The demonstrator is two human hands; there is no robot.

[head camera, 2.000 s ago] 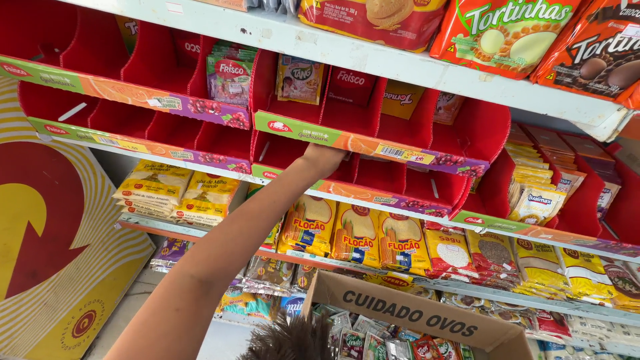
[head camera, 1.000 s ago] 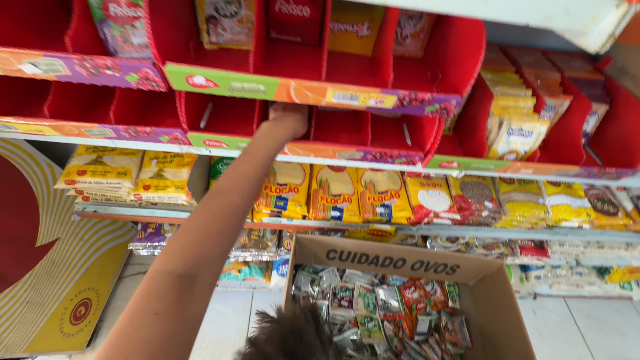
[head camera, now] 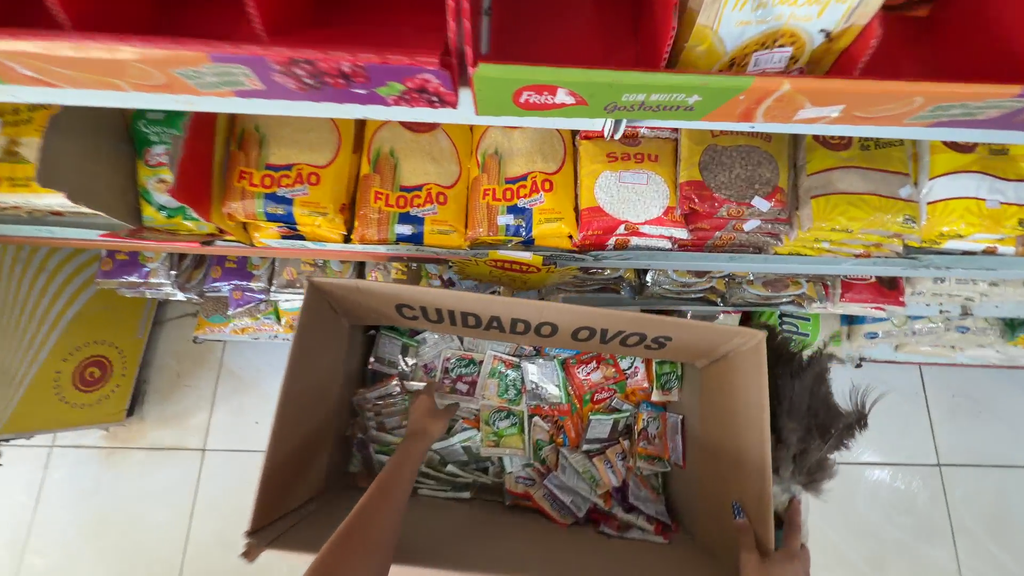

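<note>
A cardboard box point(head camera: 732, 448) printed with large black letters holds many small drink-mix sachets point(head camera: 504, 428). My left hand point(head camera: 432, 412) reaches inside, at the left part of the pile, its fingers touching the sachets; whether it grips one I cannot tell. At the lower right, my right hand point(head camera: 772, 540) is at the box's right wall, fingers on either side of the edge. A dark feather duster point(head camera: 812, 416) stands just outside that wall, its lower end at my right hand, which seems closed on the wall and the duster.
Above the box, a shelf holds yellow corn-flake flour bags point(head camera: 408, 188), a sago bag point(head camera: 628, 192) and a lentil bag point(head camera: 736, 180). Higher up are red display trays point(head camera: 576, 36). A yellow printed panel point(head camera: 72, 344) stands at left on the tiled floor point(head camera: 896, 496).
My left hand has left the red display trays and is now down in the box. My right hand has come into view. The view has tilted down and moved closer.
</note>
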